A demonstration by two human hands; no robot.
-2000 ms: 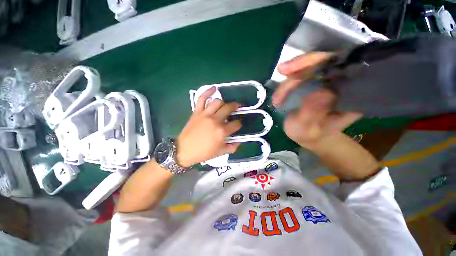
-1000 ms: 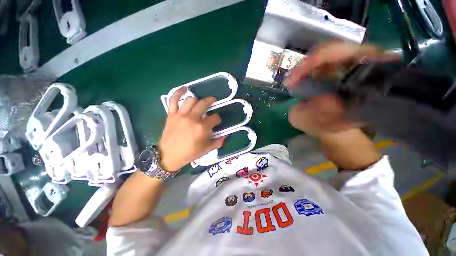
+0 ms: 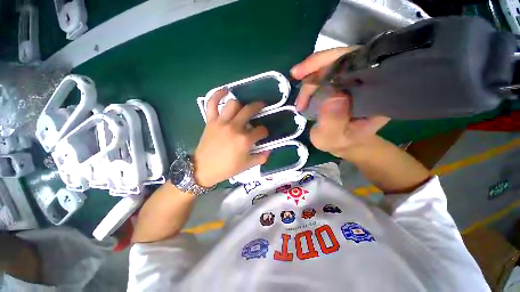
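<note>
Three white plastic housings [image 3: 299, 122] lie fanned side by side on the green surface, their open loops pointing right. My left hand [image 3: 231, 137] lies over their solid ends with fingers spread, pressing on them and hiding part of them. My right hand [image 3: 342, 117] is closed around the front of a dark grey electric screwdriver [image 3: 422, 68]. The driver's front end is at the loop ends of the upper housings. Its tip is hidden by my fingers, so I cannot tell if it touches them.
A pile of stacked housings [image 3: 120, 148] stands at left, with a flat white bar [image 3: 118, 215] below. Clear plastic bags [image 3: 28, 85] lie far left. The silver-white screw feeder [image 3: 365, 23] is behind the driver. A pale rail [image 3: 114, 37] crosses the back. A person's arm [image 3: 23, 254] shows lower left.
One second ago my right hand and the driver were over the feeder's front; now they are left, beside the housings' loop ends. My left hand stays on the housings.
</note>
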